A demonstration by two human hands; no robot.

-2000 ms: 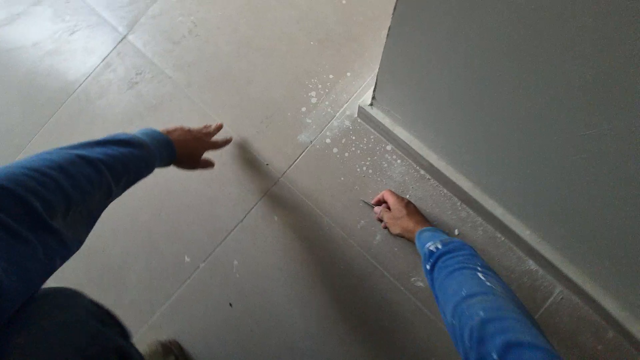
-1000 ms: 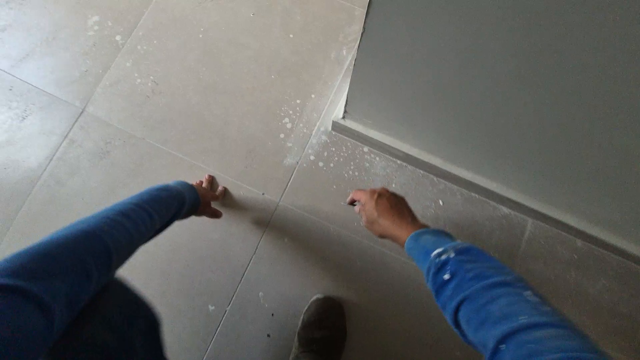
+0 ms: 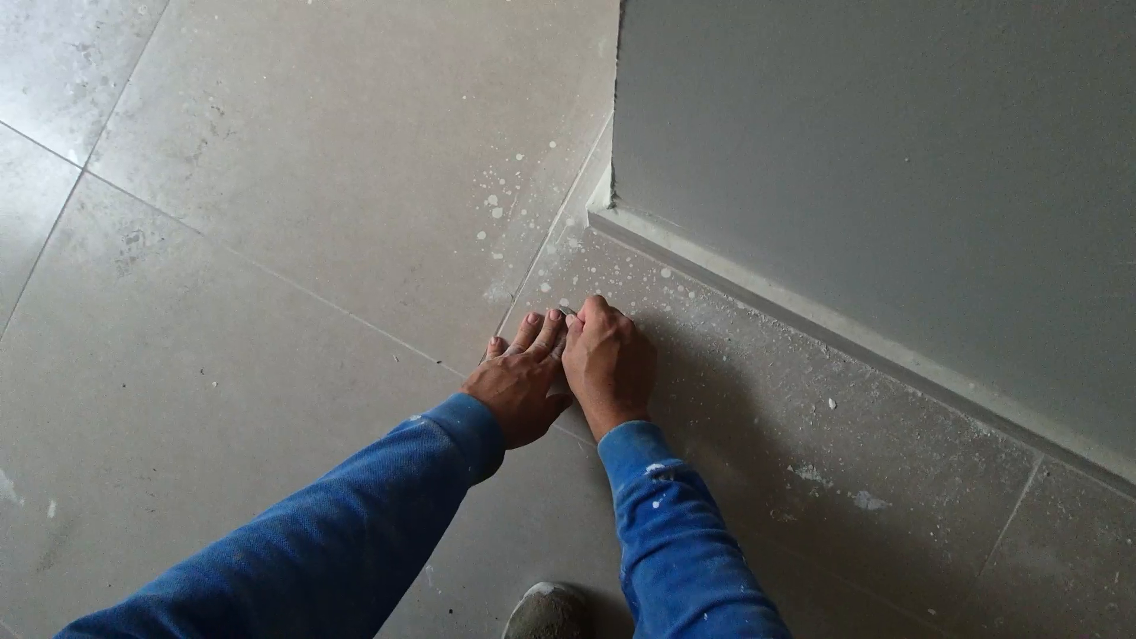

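Note:
My left hand rests palm down on the tiled floor, its fingers spread and pointing toward the paint specks. Right beside it, my right hand is closed around a small thin object, whose tip shows by the left fingertips. Most of that object is hidden in the fist, so its kind cannot be told. White paint spots dot the tiles just beyond both hands. A grout line runs up from the left fingers toward the wall corner.
A grey wall with a tile baseboard stands at the right, its corner beyond my hands. Dust and white crumbs lie along the baseboard. A shoe is on the floor at the bottom edge.
My left hand has moved right and come down flat on the floor beside my right hand. The two hands were apart in both earlier frames.

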